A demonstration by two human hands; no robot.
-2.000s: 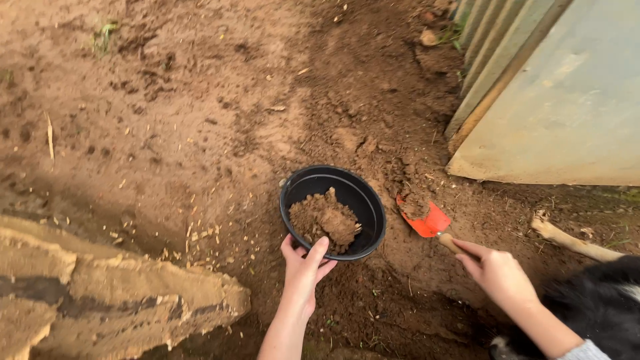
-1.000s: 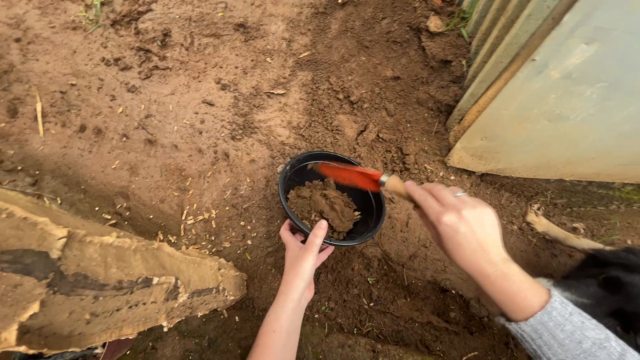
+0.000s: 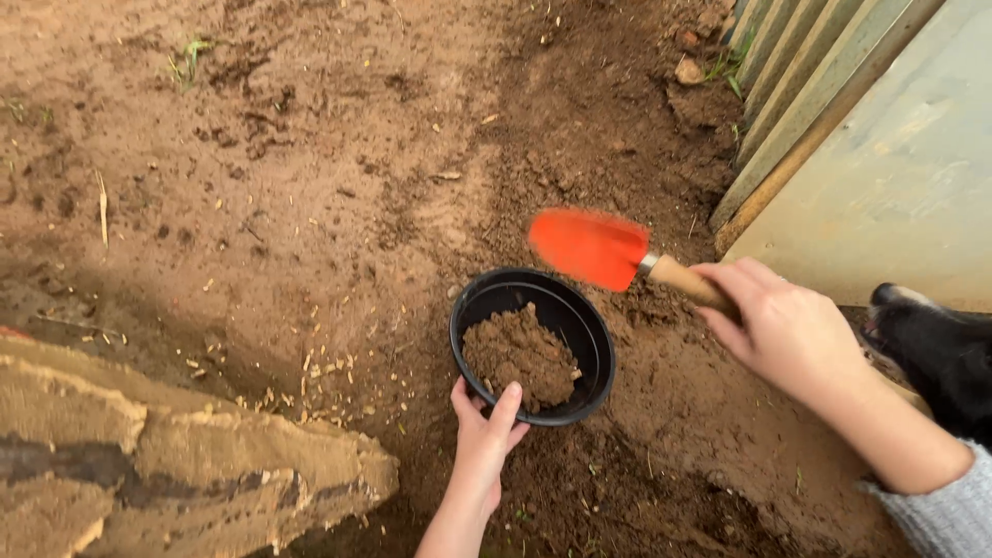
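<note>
My left hand [image 3: 487, 434] grips the near rim of a round black plastic pot [image 3: 593, 333], thumb over the edge and fingers outside. Brown, clumpy soil [image 3: 518, 353] partly fills the pot. In my right hand [image 3: 783, 329] is the wooden handle of a hand trowel [image 3: 593, 246]. Its orange-red metal blade, slightly blurred, is held above the ground just beyond the pot's far right rim, and no soil shows on it.
A black dog with a pale-marked snout [image 3: 922, 341] is at the right, close to my right forearm. Corrugated and flat metal sheets [image 3: 876, 178] stand at upper right. A rough, tan, layered block [image 3: 232, 465] juts in at lower left. Damp soil [image 3: 349, 194] surrounds the pot.
The trowel went from the ground right of the pot to over the pot, and is now raised beyond its rim. The dog's snout has come into view. My left hand still holds the pot.
</note>
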